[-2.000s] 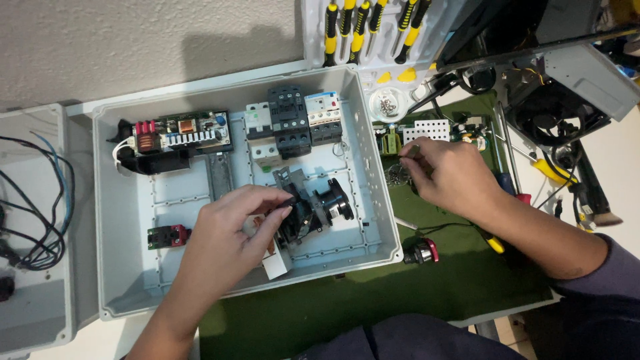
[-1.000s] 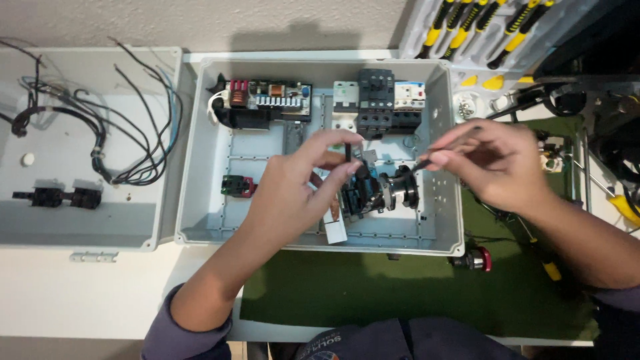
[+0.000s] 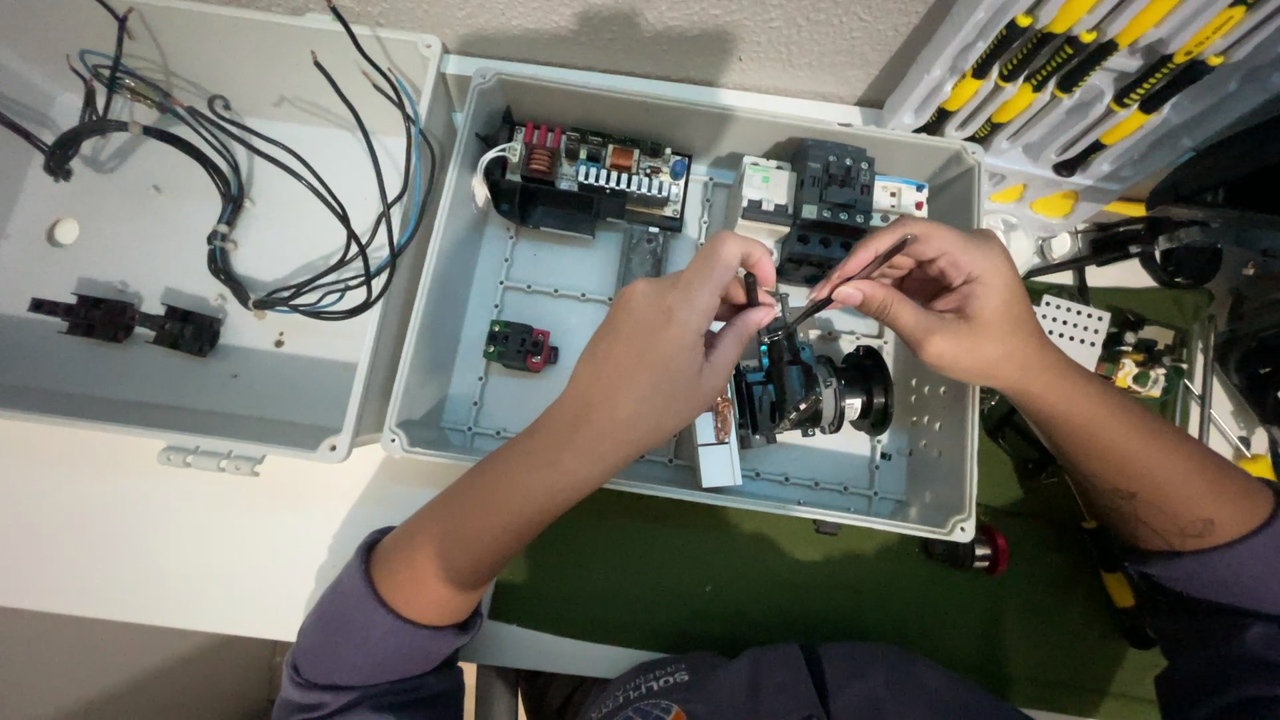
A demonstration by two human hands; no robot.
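Observation:
My right hand (image 3: 935,295) pinches dark slender tweezers (image 3: 872,272), whose tips reach down to the left over a black electromechanical assembly (image 3: 790,385) with a round black end. My left hand (image 3: 690,330) pinches a small dark rod-like part (image 3: 752,290) just above that assembly; the fingertips hide its lower end. A white block with copper-coloured windings (image 3: 720,440) lies under the left hand. All this is over the right half of a grey plastic enclosure (image 3: 680,488). Behind my hands stand a black contactor (image 3: 832,185) and a white circuit breaker (image 3: 767,190).
A circuit board (image 3: 605,172) and a green-and-red contact block (image 3: 520,345) lie in the enclosure. Its lid (image 3: 300,420) with black cables (image 3: 225,240) adjoins at the left. A screwdriver tray (image 3: 1090,80), a perforated white plate (image 3: 1072,328) and a red-rimmed button (image 3: 985,550) are at the right.
My right hand has moved from the green mat to above the assembly and now holds tweezers, which show from the middle frame on. The view has shifted left.

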